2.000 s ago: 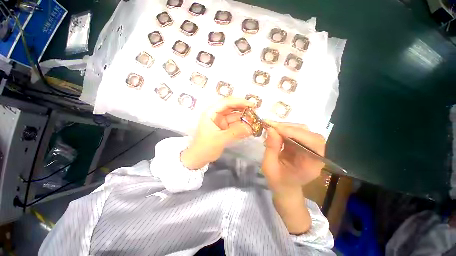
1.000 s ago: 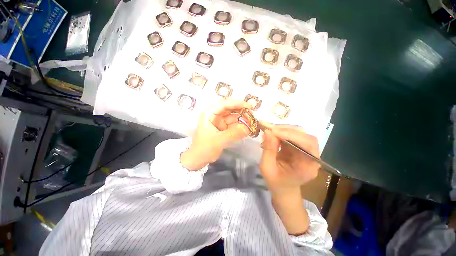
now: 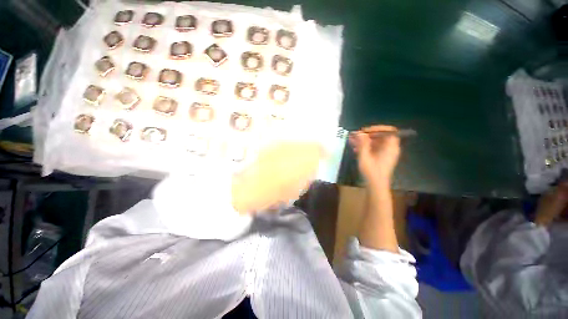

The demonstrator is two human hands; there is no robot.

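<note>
My right hand (image 3: 378, 149) holds dark tweezers (image 3: 398, 132) level, their tip end at the upper right edge of a pale-blue sticker sheet (image 3: 334, 156). The sheet lies at the near right corner of the white-covered parts tray (image 3: 324, 75). My left hand (image 3: 280, 174) is blurred and overexposed, over the tray's near edge and left of the sheet; whether it holds a housing cannot be seen. Rows of copper and dark watch housings (image 3: 170, 78) with pale round centres lie on the tray. Housings by my left hand are washed out.
A dark green bench mat (image 3: 430, 93) lies right of the tray. Another white tray (image 3: 529, 124) with small parts stands at the far right, near another person's sleeve (image 3: 511, 249). A small clear bag (image 3: 25, 81) lies at the left. A blue object (image 3: 436, 255) is below the bench.
The view has shifted right. My right hand with the tweezers has left the housing and moved right to the sticker sheet. My hands are apart; the housing in my left hand no longer shows.
</note>
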